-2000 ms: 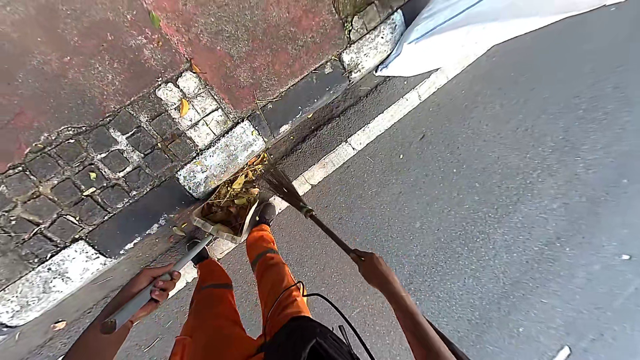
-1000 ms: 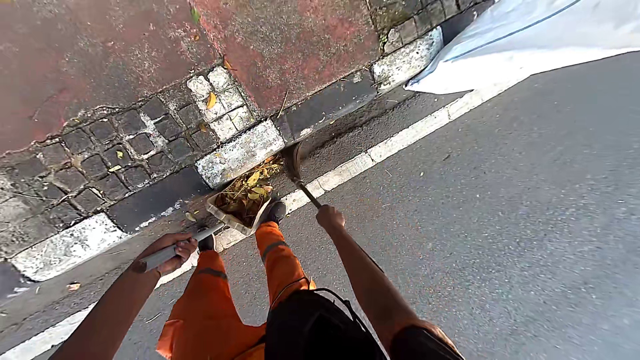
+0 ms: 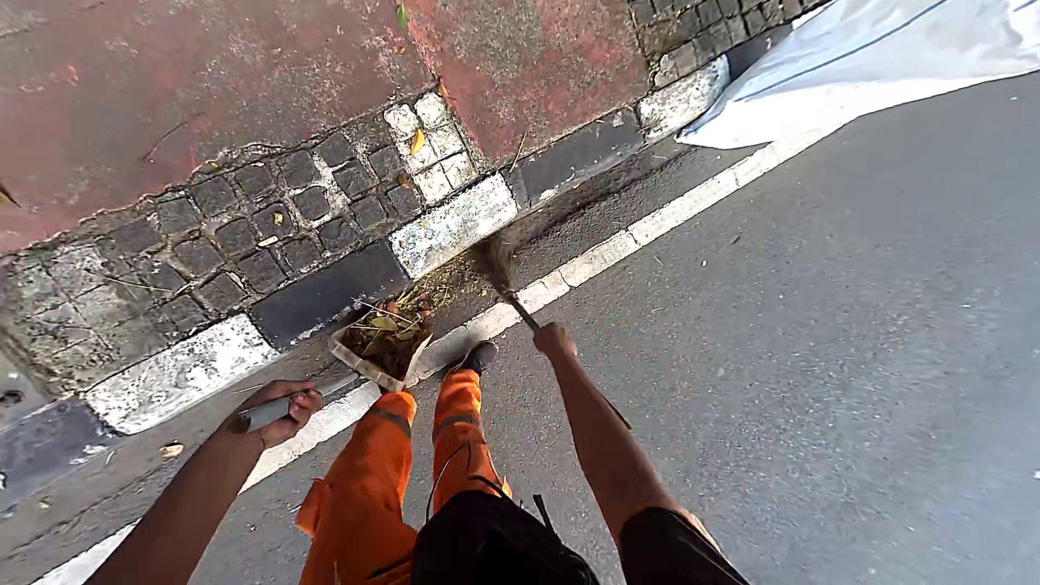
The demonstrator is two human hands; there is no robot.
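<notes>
My left hand (image 3: 286,409) is closed around the grey handle (image 3: 264,413) of a dustpan (image 3: 370,370). The pan lies in the gutter close to my feet, and dry leaves (image 3: 392,329) and twigs fill it. With my right hand (image 3: 556,341) I grip a stick broom (image 3: 512,294); its blurred bristles touch the ground beside the kerb, up and to the right of the pan. Loose debris (image 3: 447,286) lies between the bristles and the mouth of the pan.
A kerb of black and white blocks (image 3: 455,225) runs diagonally beside a worn red pavement with small paving stones (image 3: 244,223). A white painted line (image 3: 601,258) follows the gutter. At the upper right, a large white sheet or sack (image 3: 861,61) spreads over kerb and road.
Two seconds ago the broom's bristles were right at the pan's leaves; now they are farther from it along the gutter. Both hands still hold their tools. Twigs now stick out over the pan.
</notes>
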